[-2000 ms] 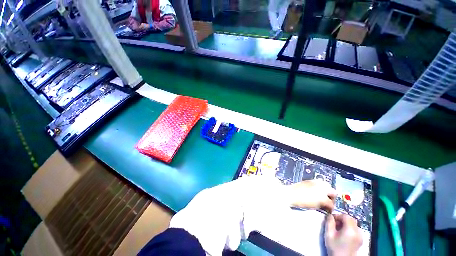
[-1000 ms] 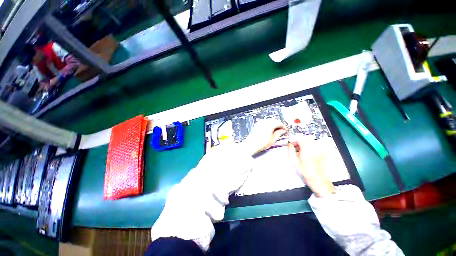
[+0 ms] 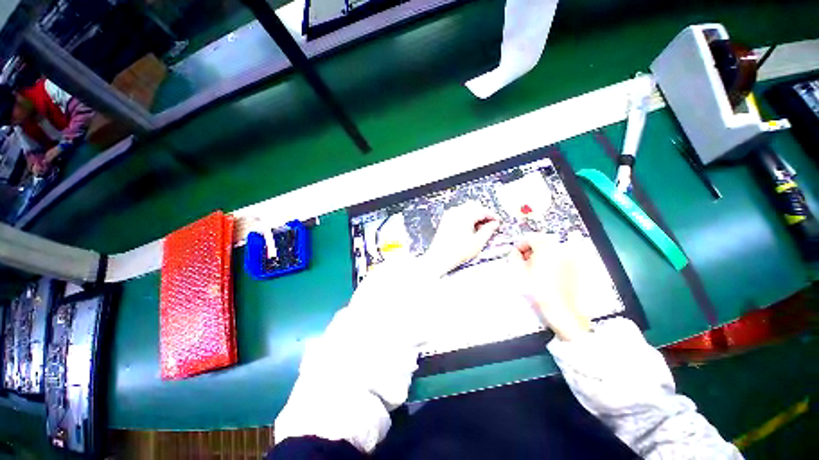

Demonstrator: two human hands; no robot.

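Note:
An open laptop base (image 3: 588, 211) lies in front of me, a silver-white shell in a black surround. Its motherboard (image 3: 420, 216) fills the far half, with a yellow patch at left and a red dot (image 3: 526, 209) at right. My left hand (image 3: 462, 238) is over the middle of the base, fingertips near the board's near edge. My right hand (image 3: 543, 269) is just to its right, fingertips bent together at the same edge. Both hands are overexposed. Whether either holds a small part or cable cannot be told.
Left are a red bubble-wrap bag (image 3: 198, 296), a blue parts bin (image 3: 278, 250) and more open laptops (image 3: 72, 359). Right are a green strip (image 3: 638, 220), a white-handled tool (image 3: 632, 135), a pale grey box (image 3: 696, 94) and a dark yellow-marked screwdriver (image 3: 788, 193). A person sits far left.
The view has turned right and down, bringing the grey box and screwdriver into sight. The fingertips, close together before, are now slightly apart over the board's near edge.

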